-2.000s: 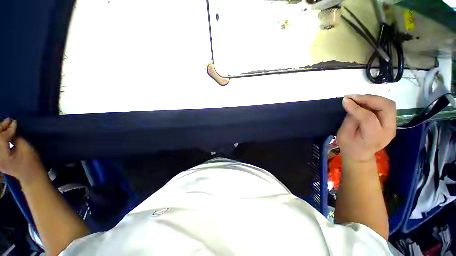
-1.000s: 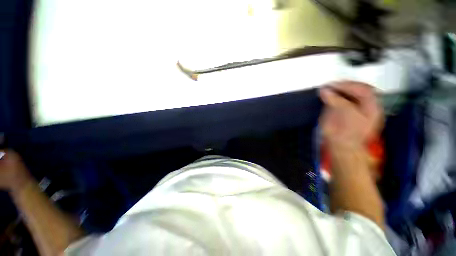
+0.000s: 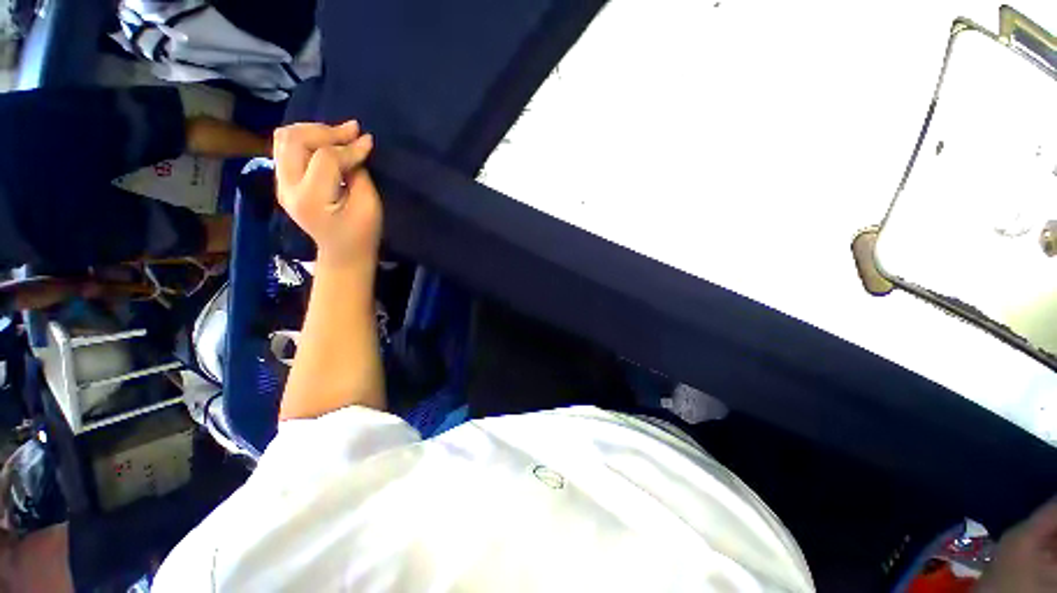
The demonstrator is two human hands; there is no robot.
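A long navy-black cloth panel (image 3: 684, 313) lies along the front edge of the white machine table (image 3: 695, 139), partly hanging over it. My left hand (image 3: 330, 185) pinches its left end between thumb and fingers. My right hand (image 3: 1026, 556) is cut off by the lower right corner; its fingers are not clear and its hold on the cloth cannot be told. More dark cloth (image 3: 429, 70) lies flat at the table's left, behind my left hand. The pale bed plate (image 3: 985, 174) of the machine is at the right.
A blue bin (image 3: 246, 313) stands left of the table. Black-and-white striped pieces (image 3: 220, 46) are heaped at the upper left. Another person's dark-clothed body and arms (image 3: 93, 174) show at the left. A white rack (image 3: 110, 376) stands below. Something red (image 3: 945, 576) shows at the lower right.
The view has swung left, so the machine bed sits further right and the scissors are out of view. My left hand now shows fully, still at the cloth's left end; my right hand is mostly out of frame.
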